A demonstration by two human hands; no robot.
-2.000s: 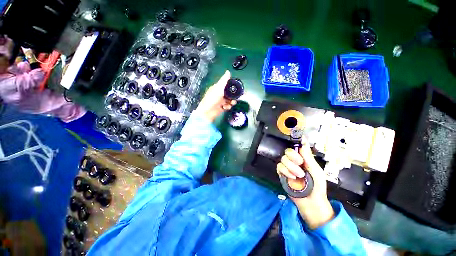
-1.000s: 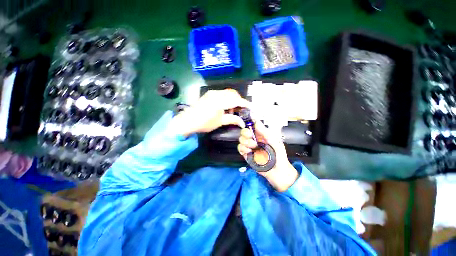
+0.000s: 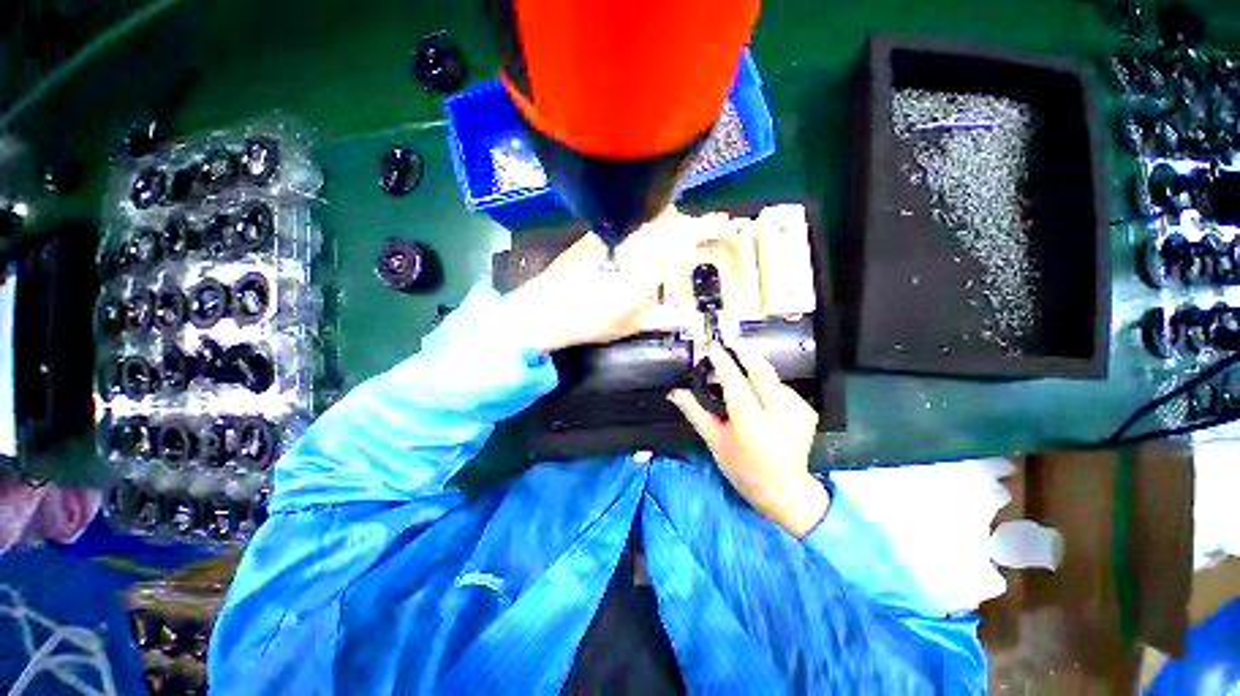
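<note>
The cream-white fixture (image 3: 786,265) sits on its black base (image 3: 612,394) in front of me. A black unit (image 3: 706,283) with a short arm lies in the fixture. My right hand (image 3: 764,438) is at the arm's near end, with a dark part between thumb and fingers. My left hand (image 3: 588,297) reaches over the fixture's left side. Its fingertips are washed out and partly hidden by the screwdriver, so its hold cannot be told. The orange-red electric screwdriver (image 3: 632,68) hangs large at the top, its black nose down above the left hand.
Two blue bins (image 3: 476,136) stand behind the fixture, partly hidden by the screwdriver. A black foam tray (image 3: 870,218) with silver pieces is at right. Blister trays of black units stand left (image 3: 316,272) and far right. Loose black units (image 3: 404,264) lie left of the fixture.
The screwdriver has come into view. The black unit's end, in my hands before, is now at the fixture. My left hand has moved off it, and the view has shifted right.
</note>
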